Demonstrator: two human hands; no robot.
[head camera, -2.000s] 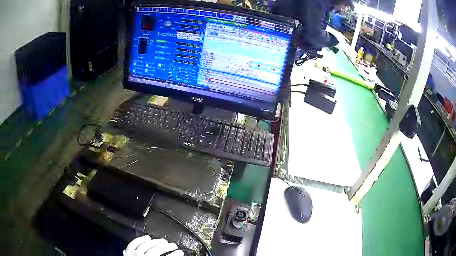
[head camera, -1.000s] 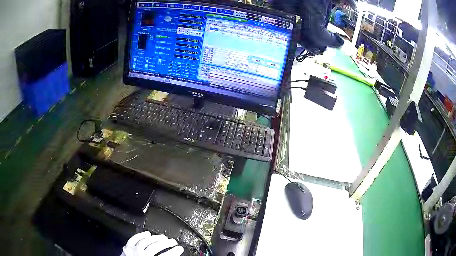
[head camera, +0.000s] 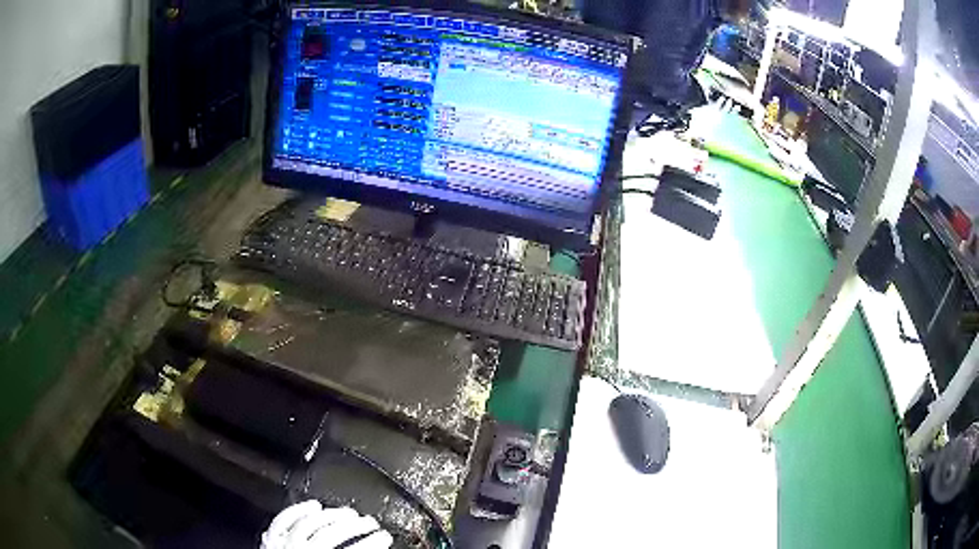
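Note:
A black power adapter (head camera: 252, 410) lies on the dark, scuffed test fixture (head camera: 360, 359), beside its yellowish pieces. A thin black output lead (head camera: 395, 485) curves right and down from near the adapter's right end. A white-gloved hand, which looks like my left hand (head camera: 325, 528), is cut off by the bottom edge just below the adapter. Its fingers look bent, but what is under them is hidden. My right hand is out of the picture. A small black socket block (head camera: 507, 470) stands at the fixture's right end.
The monitor (head camera: 446, 118) and keyboard (head camera: 413, 273) stand behind the fixture. A mouse (head camera: 640, 432) lies on the white surface at right. Black adapters (head camera: 687, 202) lie on the white bench sheet (head camera: 687, 311). A white post (head camera: 848, 311) rises beyond. A person's dark clothing (head camera: 671, 48) shows at the top.
My gloved hand stays near the same place, with only slight movement. The person's dark sleeve at the top has drawn back from over the bench. The adapters have not visibly moved.

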